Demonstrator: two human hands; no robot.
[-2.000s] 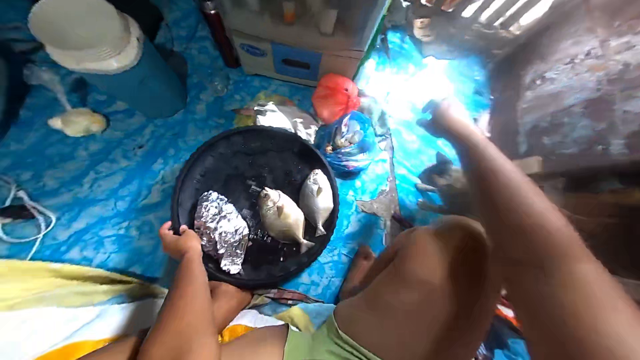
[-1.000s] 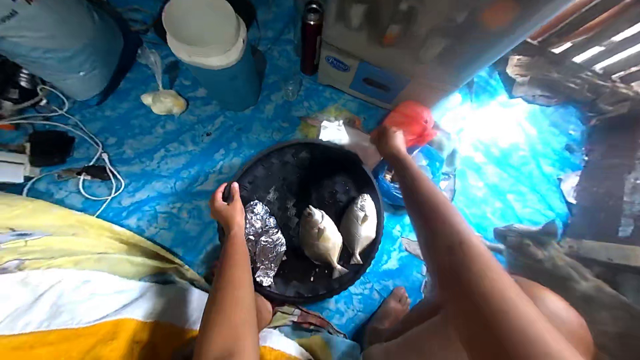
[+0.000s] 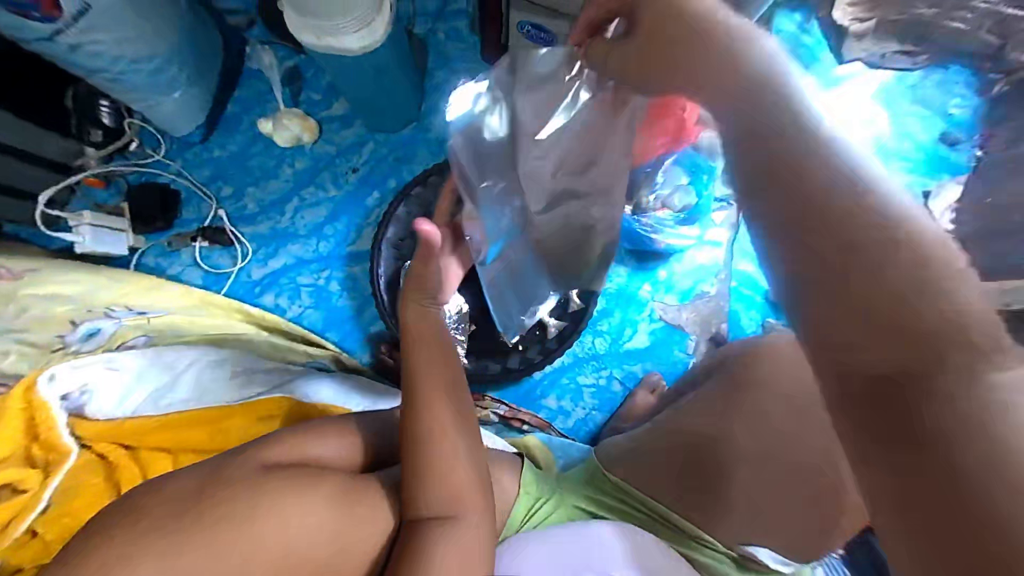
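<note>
My right hand (image 3: 632, 48) is raised at the top and pinches the upper edge of a sheet of aluminium foil (image 3: 560, 168), which hangs down over the round black tray (image 3: 384, 240). Beside the foil's left edge is my left hand (image 3: 440, 260), thumb up and fingers apart, partly behind the foil; whether it touches the foil cannot be told. On the tray, a crumpled foil packet (image 3: 458, 324) shows beyond my left wrist. Two fish tails (image 3: 554, 325) stick out under the sheet, and the rest of the fish is hidden.
Right of the tray lie a red plastic bag (image 3: 666, 128) and a clear-blue bag (image 3: 672, 196). A blue jug with a white top (image 3: 360, 72) stands behind, near a small knotted bag (image 3: 290, 126). White cables and a power adapter (image 3: 102, 232) lie left, above a yellow blanket (image 3: 192, 312).
My right hand has moved from beside the red bag and now holds up the foil sheet. My left hand has let go of the tray's rim. The cat seen earlier at right is out of view.
</note>
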